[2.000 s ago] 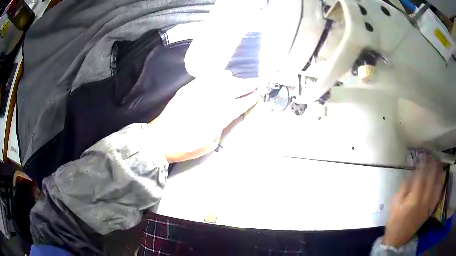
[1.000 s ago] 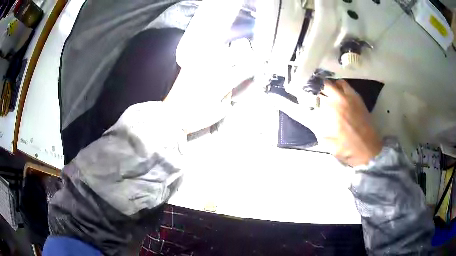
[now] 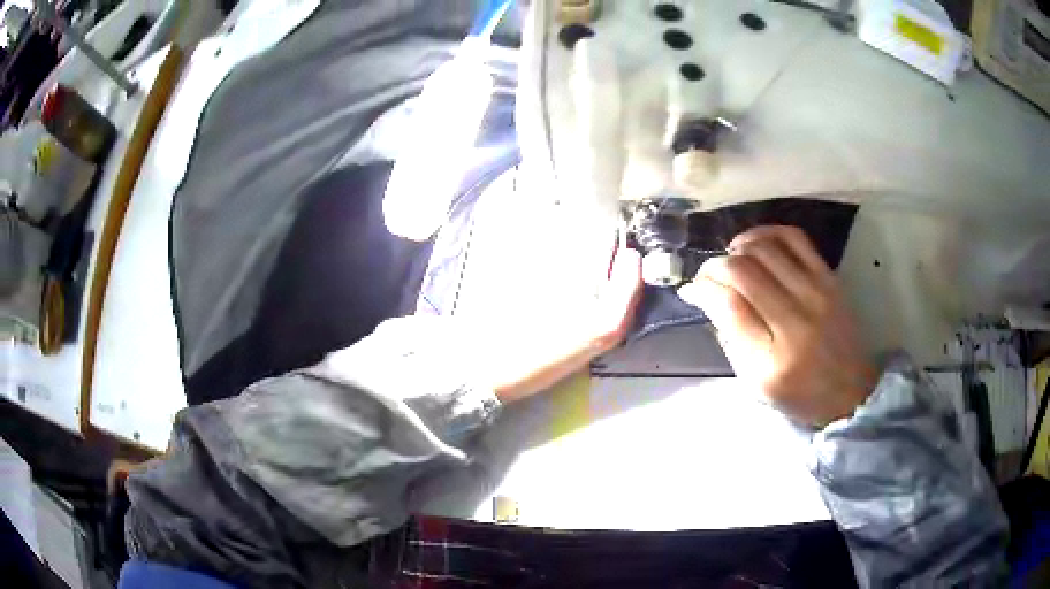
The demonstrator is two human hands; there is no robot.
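The large grey garment [image 3: 259,190] lies left of the machine head, with a darker panel [image 3: 311,276] on it. A dark piece [image 3: 823,224] lies right of the needle area and runs under my right hand, with a pale stitch line near its front edge. My left hand [image 3: 553,288] lies at the left of the needle area, mostly washed out by glare; what its fingers hold cannot be told. My right hand [image 3: 789,322] is just right of the presser area with thumb and fingertips closed together at the dark piece. Metal parts and a knob [image 3: 663,267] hide the needle.
The off-white machine head [image 3: 737,115] rises at the back. The lamp [image 3: 432,173] glares above the garment. A wood-coloured table edge [image 3: 115,242] runs at left, with tools and containers beyond. A white box [image 3: 915,40] stands at the back right.
My right hand came from the far right to the dark piece beside the needle, which has appeared there. My left hand remains beside the needle. The view has shifted, and the garment lies differently.
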